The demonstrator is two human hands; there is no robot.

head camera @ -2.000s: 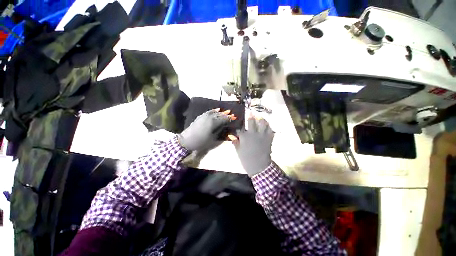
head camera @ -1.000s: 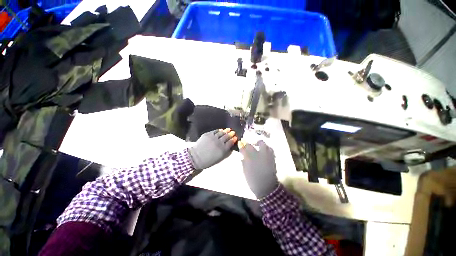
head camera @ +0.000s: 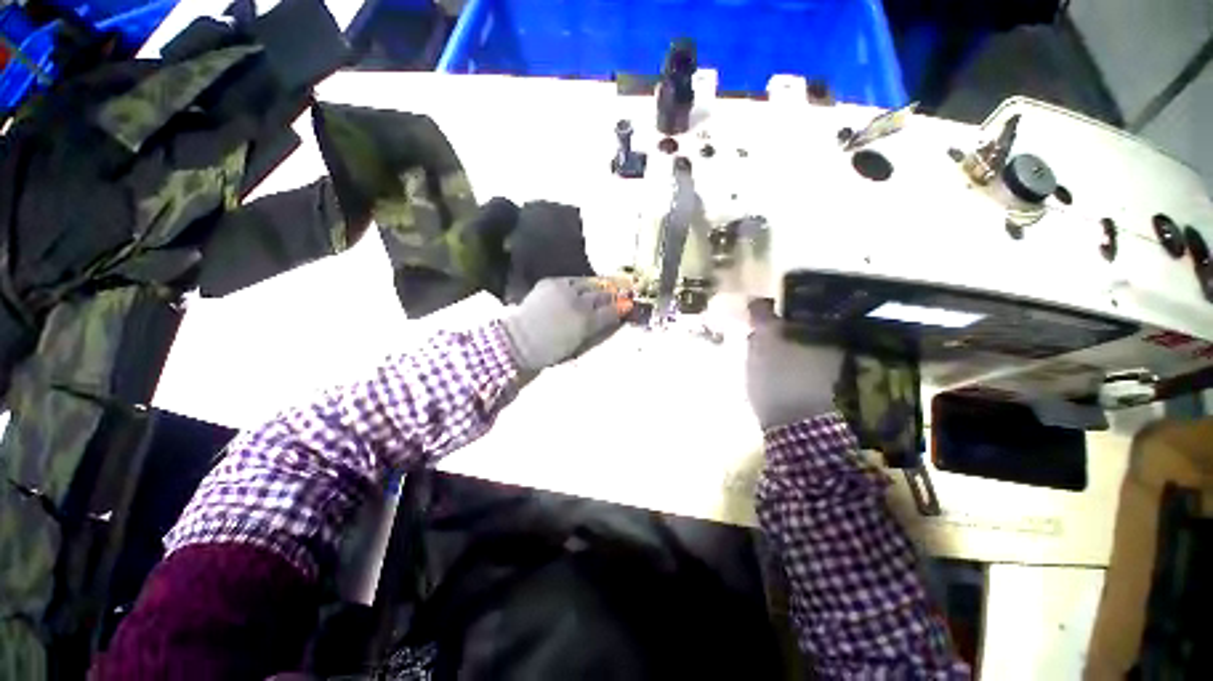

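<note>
My left hand, in a grey glove with bare fingertips, lies just left of the presser foot and needle; its fingertips are near the end of a black panel. Whether it pinches the fabric is unclear. The joined strip with camouflage panels trails left over the white bed. My right hand is at the small camouflage pieces below the machine's display; its fingers are hidden under the head's edge and its grip does not show.
The sewing machine head fills the right. A black rectangle and a thin metal item lie on the bed. A heap of black and camouflage pieces is at left. A blue bin stands behind the table.
My right hand has moved right from beside the needle to the small pieces. The black panel has shifted away behind the left of the needle. My left hand has stayed near the needle.
</note>
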